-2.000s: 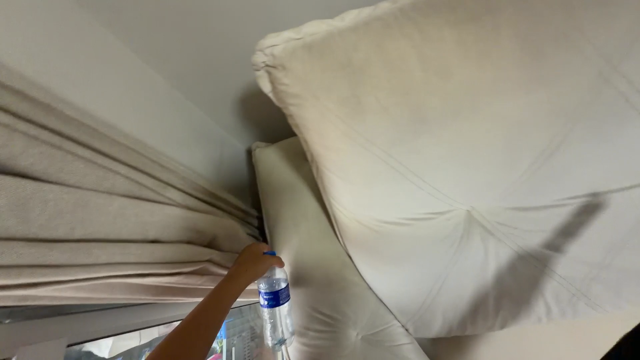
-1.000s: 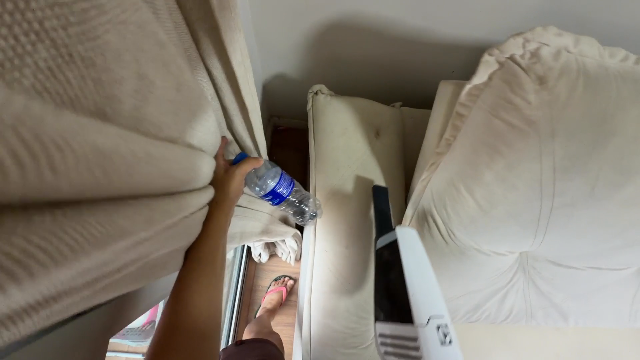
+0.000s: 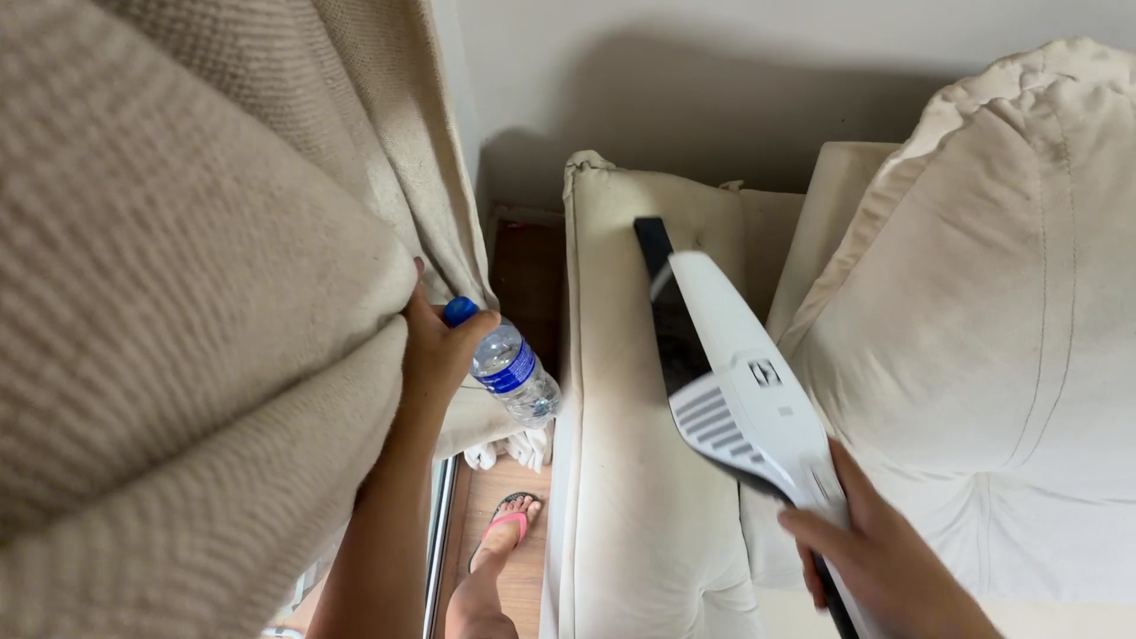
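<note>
My left hand (image 3: 444,342) grips a clear plastic water bottle (image 3: 515,373) near its blue cap. The bottle tilts down to the right, its base close to the side of a cream sofa armrest (image 3: 643,470). Beige curtain (image 3: 204,293) folds lie against the left hand and forearm. My right hand (image 3: 856,532) is closed around the handle of a white and black handheld vacuum cleaner (image 3: 754,382). The vacuum's narrow black nozzle (image 3: 654,235) points away from me over the armrest top; whether it touches the fabric I cannot tell.
A large cream cushion (image 3: 967,293) leans on the sofa at the right. Behind the sofa stands a pale wall (image 3: 710,53). Between curtain and armrest a narrow gap shows wooden floor (image 3: 524,577), a foot in a flip-flop (image 3: 506,528) and a sliding-door track (image 3: 441,550).
The view has swung downward since the first frame. The vacuum, out of sight then, came into view over the armrest, and my right hand now shows on it. The bottle stays in my left hand.
</note>
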